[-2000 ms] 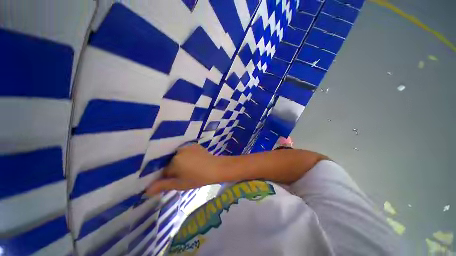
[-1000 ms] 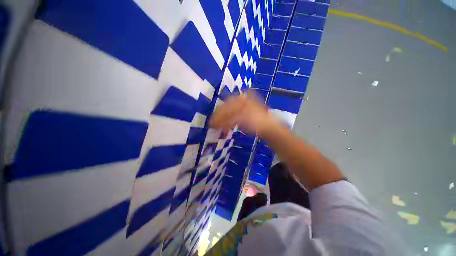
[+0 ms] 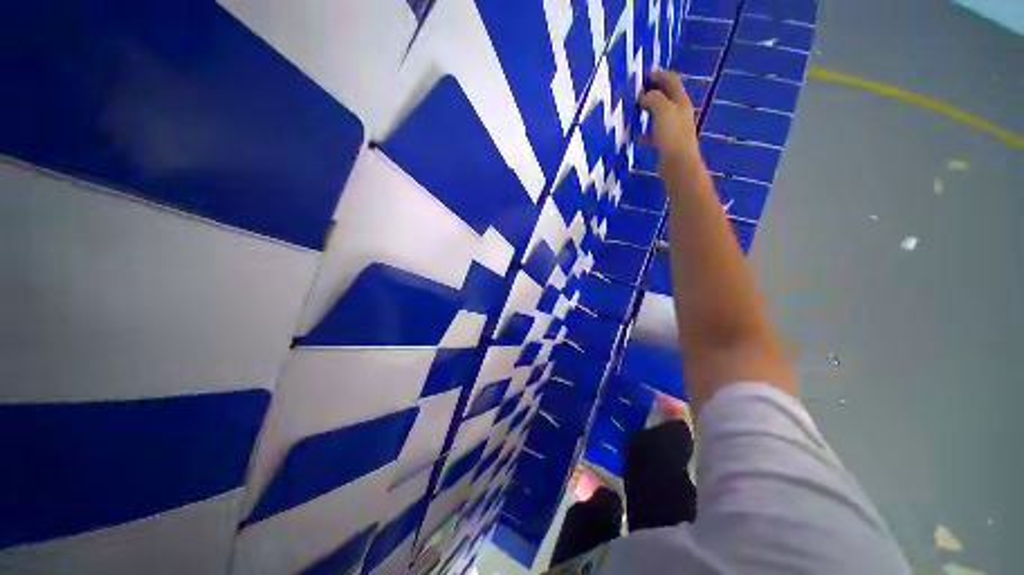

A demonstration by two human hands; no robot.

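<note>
A tall wall of stacked cartons (image 3: 416,303) with alternating blue and white panels fills the left and middle of the view. My right hand (image 3: 667,103) is at the far upper part of the wall, beside its corner edge. Its fingers are bent against the panels. The hand is small and partly blurred, and whether it grips a carton cannot be told. My right arm reaches up from the lower right, passing in front of the plain blue side of the stack (image 3: 752,124). My left hand is not in view.
A grey floor (image 3: 898,326) lies right of the stack, with a curved yellow line (image 3: 932,103) at the top right. Small pale scraps (image 3: 908,243) are scattered on it. The wearer's dark-clad legs (image 3: 659,472) show at the bottom, close to the stack.
My right hand has moved from the lower middle of the wall up and away to its far upper part, and the arm is now stretched out. The view has shifted with the head.
</note>
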